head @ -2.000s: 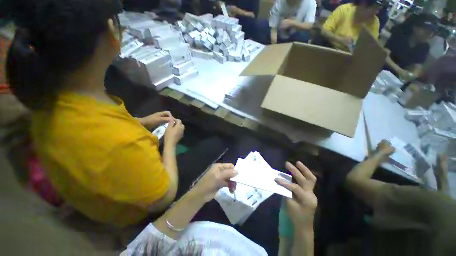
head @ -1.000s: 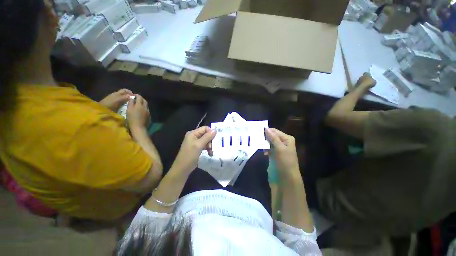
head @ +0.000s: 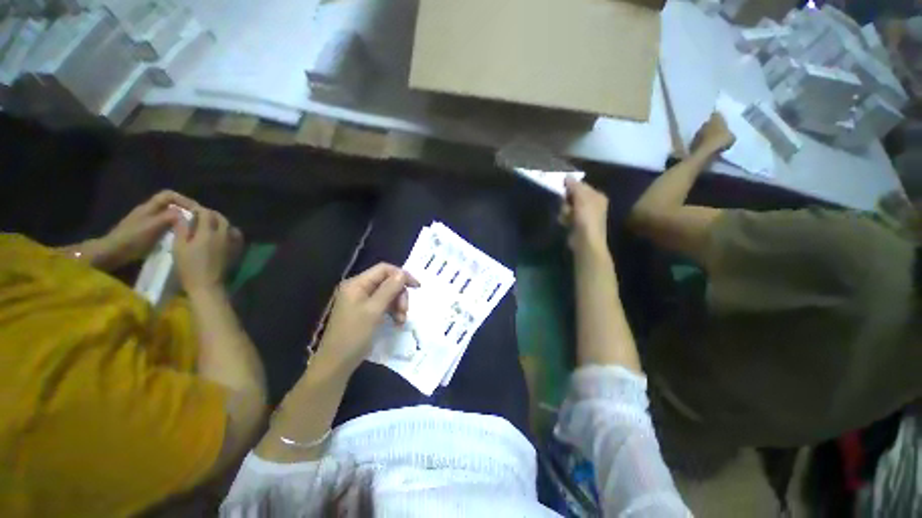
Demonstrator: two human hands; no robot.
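A loose stack of leaflets [head: 450, 309], white with short black bars, lies on my dark-trousered lap. My left hand [head: 376, 304] is at the stack's left edge, thumb and fingertips together; I cannot tell whether it grips a sheet. My right hand [head: 584, 210] is raised to the right, near the table edge, and holds a folded leaflet [head: 549, 180] between thumb and fingers. The folded leaflet is partly blurred.
A brown shipping carton [head: 536, 61] stands on the white-covered table [head: 253, 61]. Small white cartons are heaped at left [head: 86, 61] and right [head: 824, 86]. A small blurred stack [head: 339, 69] sits left of the brown carton. Neighbours in yellow [head: 111, 374] and dark green [head: 809, 324] sit beside me.
My hands have moved apart. The leaflet held between both is now folded in my right hand, further right and up. My left hand has come down to the lap stack, now more visible.
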